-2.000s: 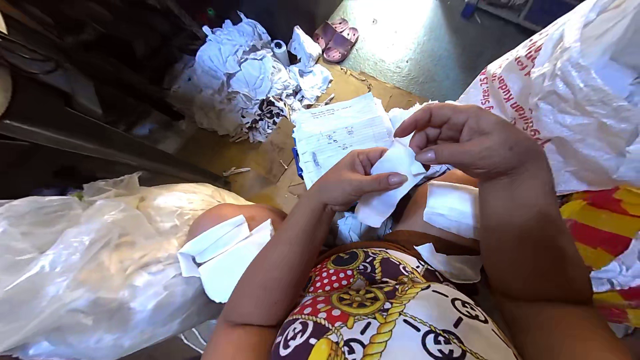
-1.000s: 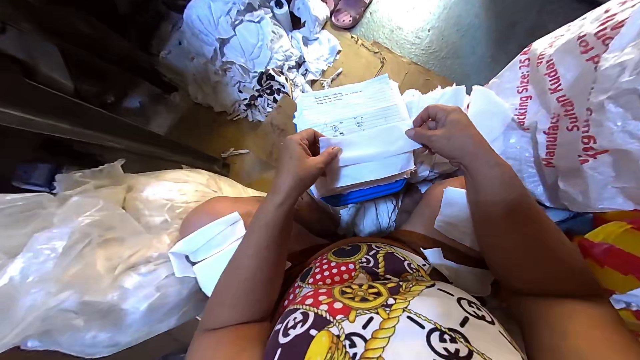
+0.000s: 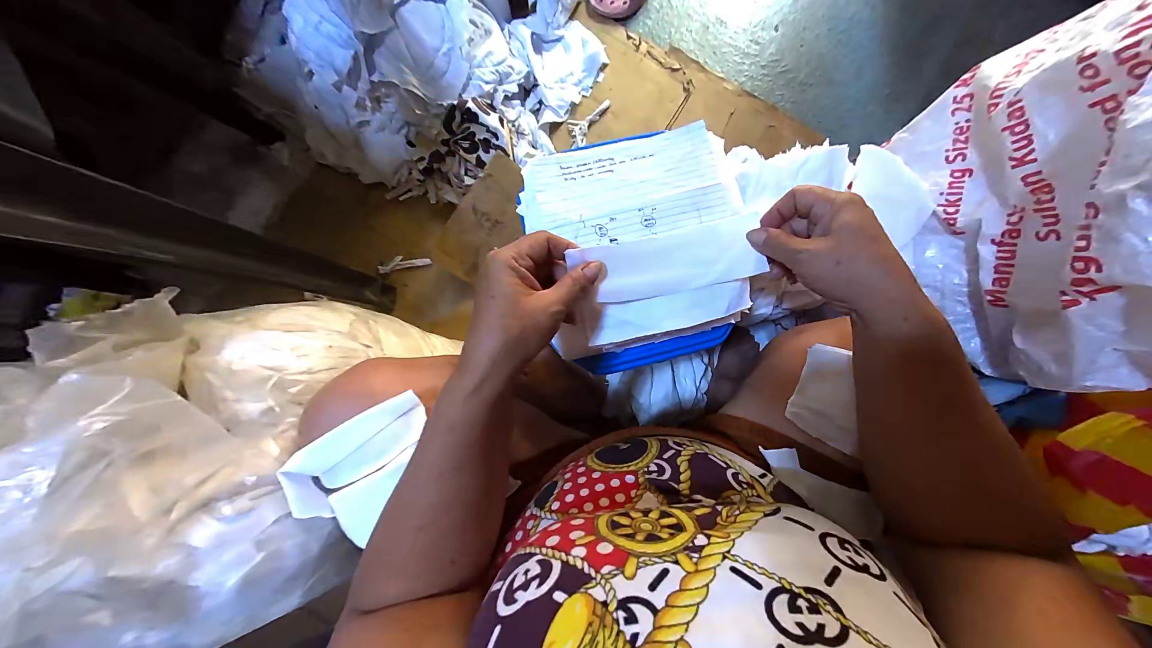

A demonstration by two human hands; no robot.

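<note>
A strip of white fabric (image 3: 670, 261) is stretched between my two hands. My left hand (image 3: 540, 283) pinches its left end between thumb and fingers, and my right hand (image 3: 814, 243) pinches its right end. The strip lies over more white pieces (image 3: 670, 315) and a lined sheet with handwriting (image 3: 630, 180), all on a blue tray or board (image 3: 666, 349) near my knees. Folded white pieces (image 3: 364, 459) rest on my left thigh. Another white piece (image 3: 826, 396) lies on my right thigh, with one more (image 3: 823, 490) nearer my lap.
Clear plastic bags with pale contents (image 3: 117, 504) stand at the left. A large white sack with red print (image 3: 1017, 207) is at the right, above red and yellow material (image 3: 1107, 468). White cloth scraps (image 3: 396, 81) are heaped on the floor cardboard (image 3: 747, 99) ahead.
Two seconds ago my hands held a white piece bunched close together, right of the lined sheet. Since then they have moved apart and over the tray, with a strip spread between them.
</note>
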